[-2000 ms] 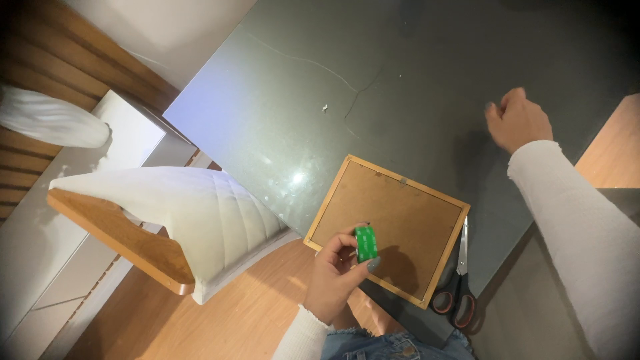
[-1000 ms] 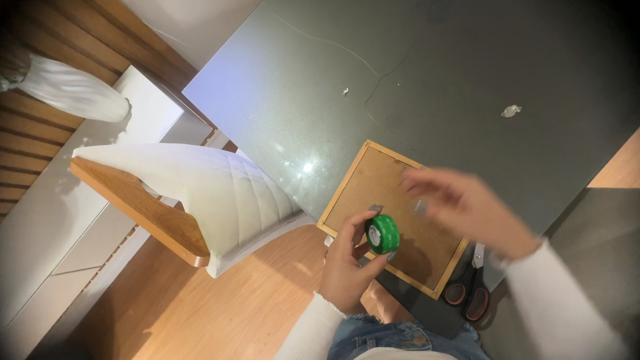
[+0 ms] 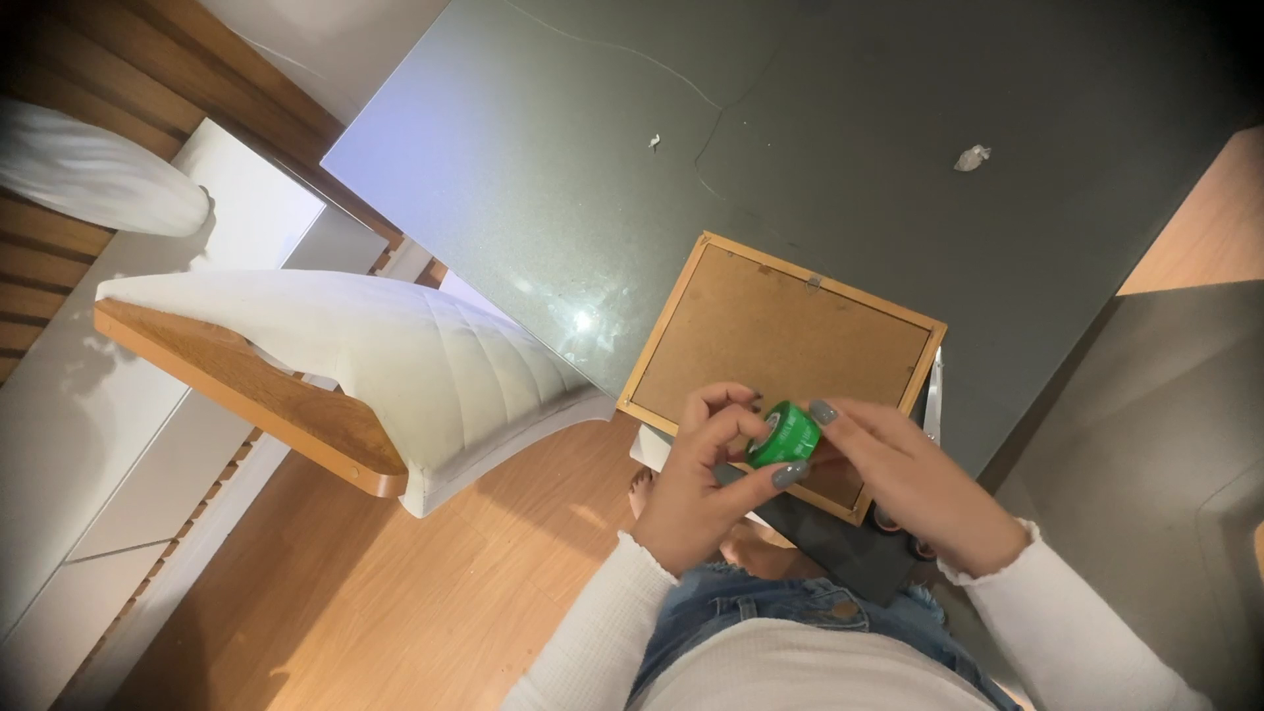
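My left hand (image 3: 706, 484) holds a green roll of tape (image 3: 787, 435) between thumb and fingers, above the near part of a wooden picture frame (image 3: 790, 331). The frame lies on the dark table with its brown backing board up and a small metal hanger at its far edge. My right hand (image 3: 908, 469) is at the roll's right side, its thumb at the upper edge of the tape; its other fingers are partly hidden. Beneath my right wrist and hand, a pair of scissors (image 3: 934, 390) shows only in part, beside the frame's right edge.
The dark table (image 3: 553, 128) bears a crumpled clear scrap (image 3: 973, 158) and a tiny white scrap (image 3: 654, 143). A white quilted chair (image 3: 415, 365) with a wooden part stands at the left edge. Behind it are a white cabinet (image 3: 148, 326) and a white ribbed vase (image 3: 99, 173).
My right hand has come in from the right side of the table to the tape roll. The crumpled scrap, not visible in the oldest frame, now lies on the table. My left hand still holds the roll.
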